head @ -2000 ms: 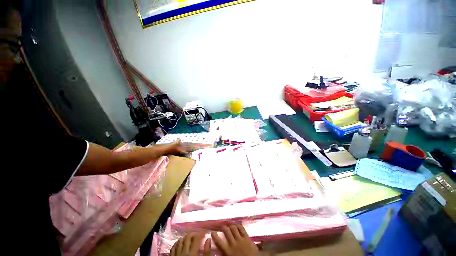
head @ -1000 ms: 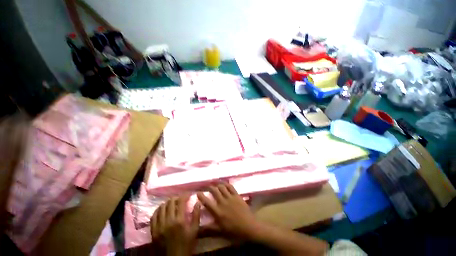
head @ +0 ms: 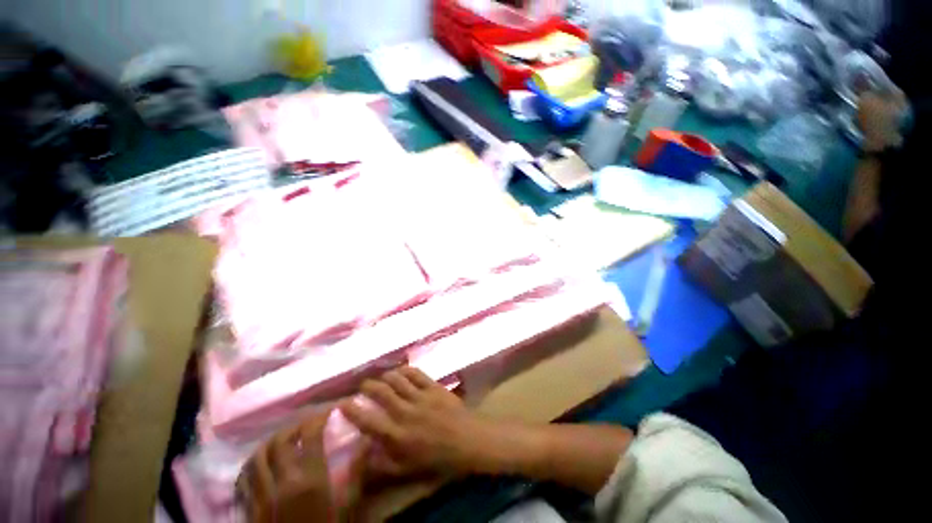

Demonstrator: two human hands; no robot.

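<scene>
My left hand (head: 298, 468), blurred, and my right hand (head: 414, 421) hold a small film-wrapped pink foam pack (head: 347, 434) at the front edge of the stack. Their fingers curl over it, and their undersides are hidden. The large stack of pink foam packs (head: 337, 255) lies just beyond on a brown cardboard sheet (head: 562, 368), its top washed out by glare. More pink packs (head: 46, 378) in clear film lie at the left on another cardboard sheet (head: 153, 347).
A white perforated tray (head: 179, 192) and a black bar (head: 460, 117) lie behind. At the right are a small carton (head: 766, 266), blue folder (head: 659, 306), orange-and-blue ring (head: 677, 153), bottles (head: 605, 138), red bins (head: 521, 51) and bagged parts (head: 746, 61). Another person's hand (head: 879, 114) is at far right.
The view has swung right and down, so the stack sits further left. My hands stay on the front pack. The other person's arm at left has left view; a hand now shows at far right.
</scene>
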